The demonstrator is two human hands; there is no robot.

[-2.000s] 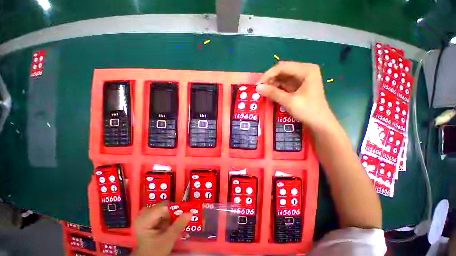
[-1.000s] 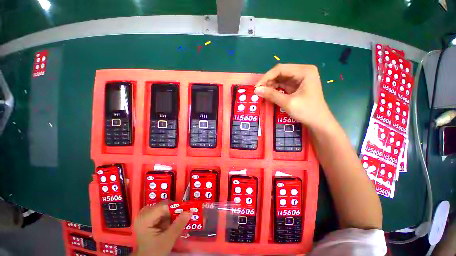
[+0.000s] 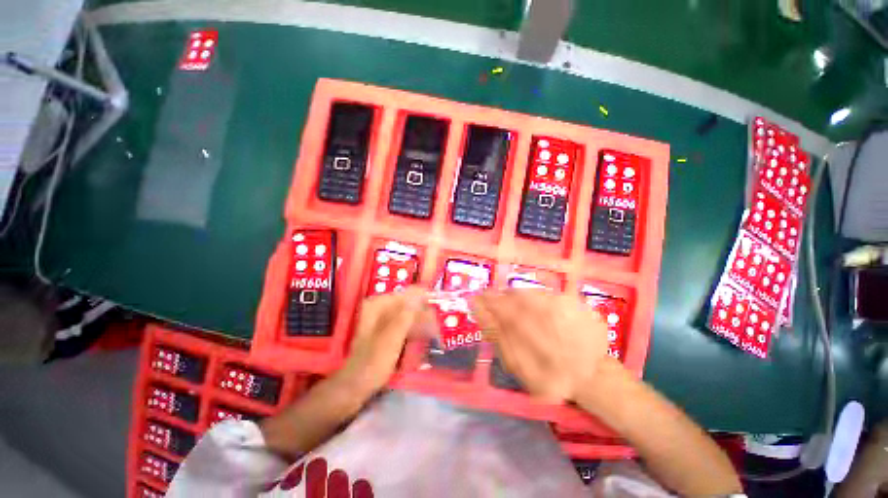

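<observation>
My left hand (image 3: 382, 333) is pinched on a clear film sheet with a red "H5606" screen film label (image 3: 462, 325), held over the tray's front row. My right hand (image 3: 547, 338) is blurred, its fingertips at the label's right edge; whether they grip it is unclear. The orange-red phone tray (image 3: 380, 231) is tilted in view. In its back row, three phones at left have dark screens, the third being (image 3: 482, 175), and two at right show red labels, one being (image 3: 547, 185). A front-left phone (image 3: 311, 282) has a red label. My hands partly hide the other front phones.
Overlapping red-and-white film sheets (image 3: 767, 238) lie at the right of the green bench. A pale clear strip (image 3: 187, 146) with one red label (image 3: 200, 51) lies at left. More stacked trays (image 3: 200, 413) are below the bench edge. A white oval device (image 3: 844, 441) is at lower right.
My right hand has left the back-row phone, whose red label remains, and come down beside my left hand at the film sheet. The view has shifted and tilted.
</observation>
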